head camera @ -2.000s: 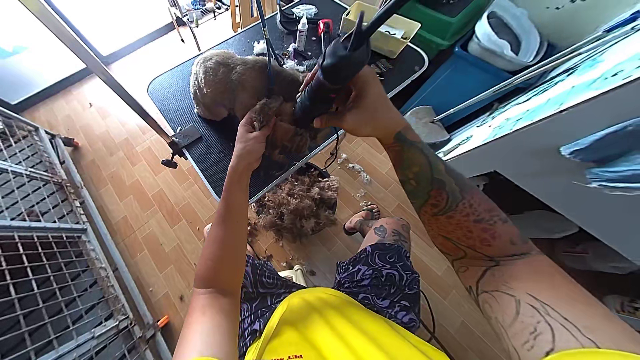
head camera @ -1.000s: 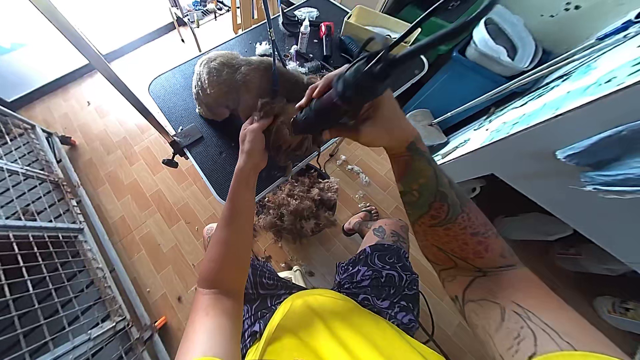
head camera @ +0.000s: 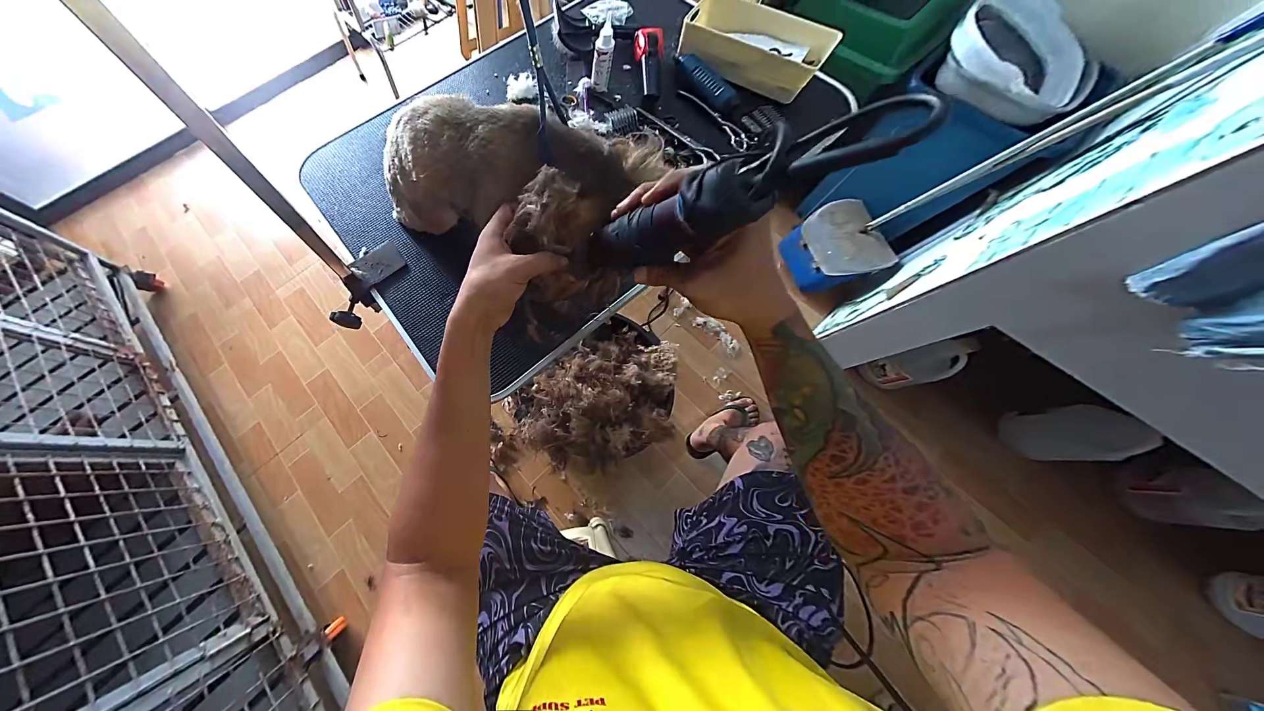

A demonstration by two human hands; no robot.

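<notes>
A brown-grey dog (head camera: 474,148) stands on the black ribbed grooming table (head camera: 346,178), a dark strap running down to its neck. My left hand (head camera: 501,269) grips a tuft of shaggy brown fur (head camera: 546,212) at the dog's near end, thumb and fingers around it. From the right, my right hand (head camera: 726,272) is closed around black corded hair clippers (head camera: 657,227), whose head is against the fur beside my left hand. The blade is hidden in the fur, and so are parts of the dog's head and legs.
A bin heaped with cut fur (head camera: 597,400) stands below the table edge. Toward the back are a yellow basket (head camera: 760,49), a white bottle (head camera: 602,57), combs and scissors. A metal post (head camera: 212,138) is clamped at left, near a wire cage (head camera: 89,474). A dustpan (head camera: 844,237) is at right.
My left hand now holds up a larger, lighter-looking tuft than a second ago. The clippers have turned to lie flatter, pointing left, and their cord has swung lower to the right.
</notes>
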